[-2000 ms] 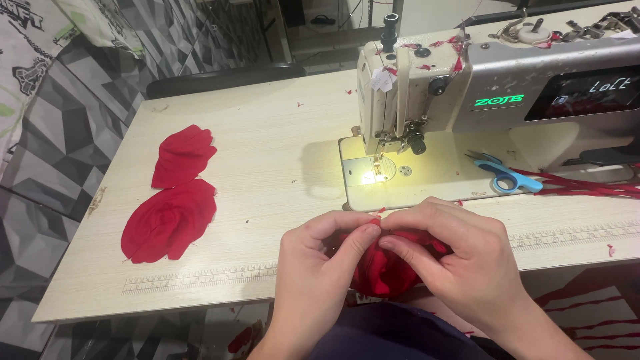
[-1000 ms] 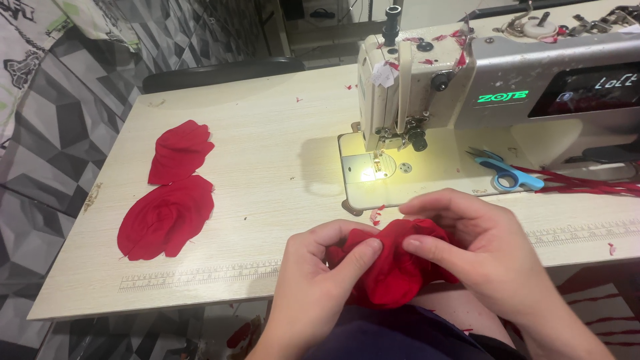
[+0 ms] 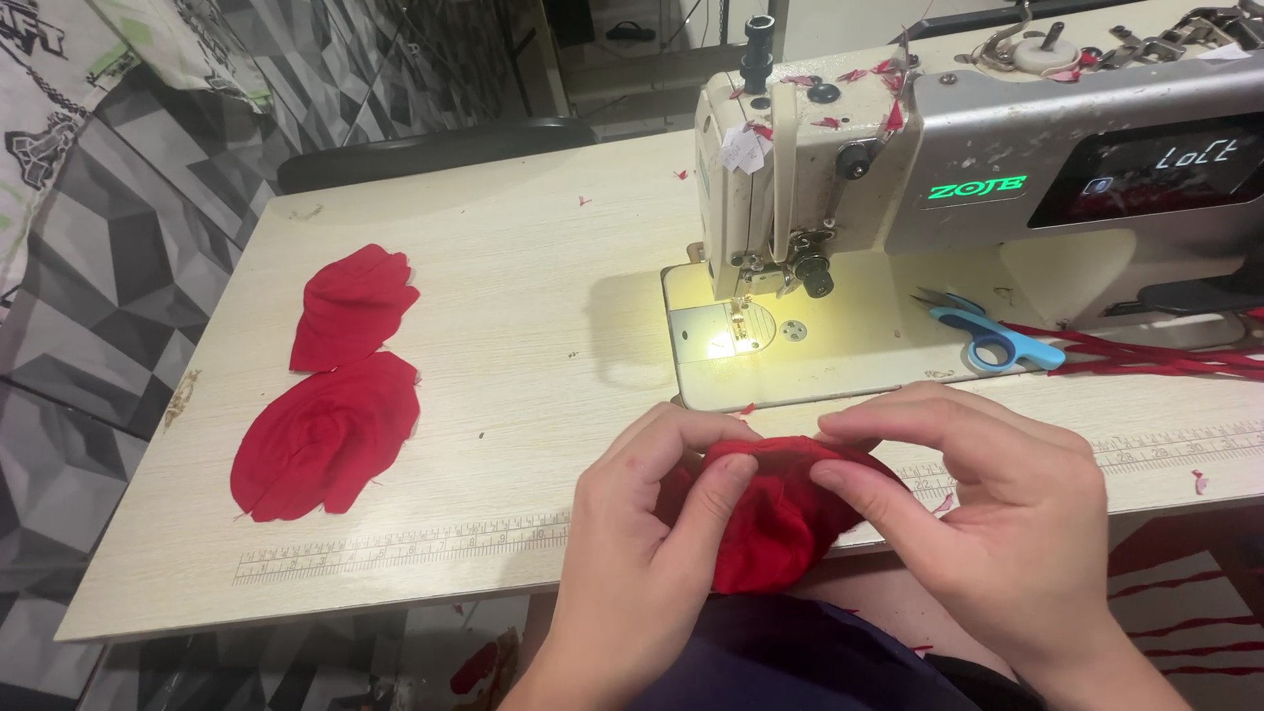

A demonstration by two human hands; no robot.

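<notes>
Between my two hands, at the table's front edge, hangs a piece of red fabric (image 3: 775,523) with folds in it. My left hand (image 3: 662,523) pinches its upper left edge between thumb and fingers. On the right, my right hand (image 3: 973,494) pinches the upper right edge the same way. Behind the fabric stands a Zoje sewing machine (image 3: 810,197), its lamp lit over the needle plate (image 3: 726,331). Two more red fabric pieces lie at the left of the table, a smaller one (image 3: 355,306) behind a larger, swirled one (image 3: 326,434).
Blue-handled thread snips (image 3: 997,336) lie on the machine bed beside red fabric strips (image 3: 1165,357). A ruler scale (image 3: 405,548) runs along the front of the table (image 3: 513,395). Small red scraps are scattered on the machine and table. A dark chair back (image 3: 434,153) stands behind.
The red fabric has been turned and opened out between my hands; two seconds ago my fingertips were close together on it, and now they are farther apart. The pieces at the left have stayed in place.
</notes>
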